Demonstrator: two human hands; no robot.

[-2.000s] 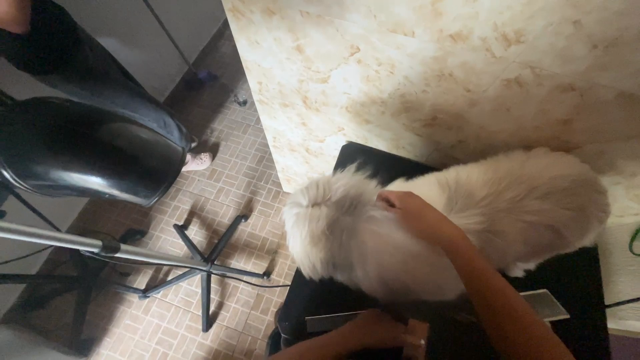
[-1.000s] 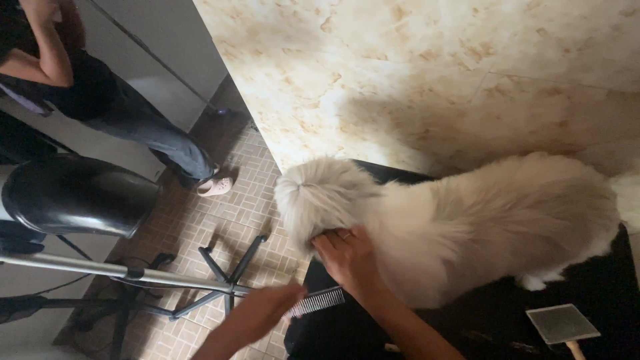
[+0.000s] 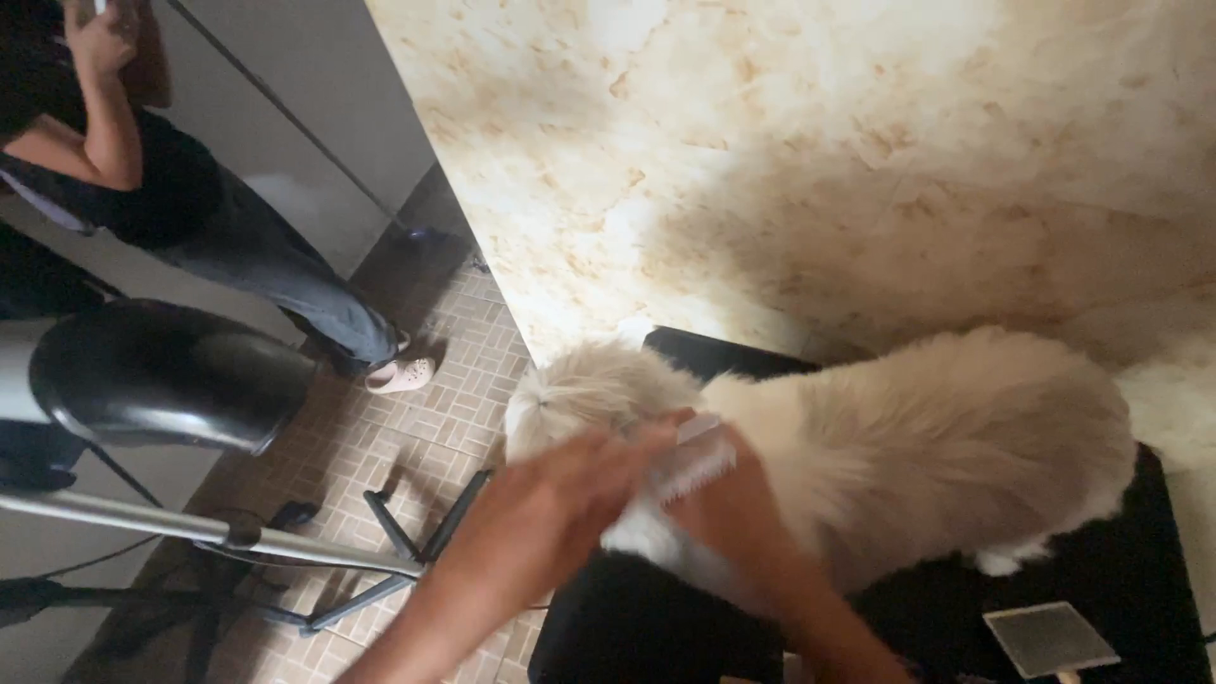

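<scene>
A white long-haired dog [image 3: 912,456] stands on a black table [image 3: 655,617], its head toward the left and its face hidden from view. My left hand [image 3: 570,484] holds a metal comb [image 3: 698,461] by the dog's head and neck; the comb is blurred, its teeth pointing down. Against the fur of the neck, partly behind the comb, rests my right hand [image 3: 727,494]; its fingertips are hidden. A slicker brush [image 3: 1050,638] lies on the table below the dog's hindquarters.
A marbled wall panel [image 3: 807,171] runs behind the table. At left are a black dryer nozzle [image 3: 180,375], a metal pole [image 3: 190,522] and a wheeled stand base [image 3: 408,541] on the tiled floor. Beyond them stands another person [image 3: 237,228] in jeans.
My left hand has brought the comb up from beside the table's left edge to the dog's neck. The slicker brush, visible one second ago, still lies on the table.
</scene>
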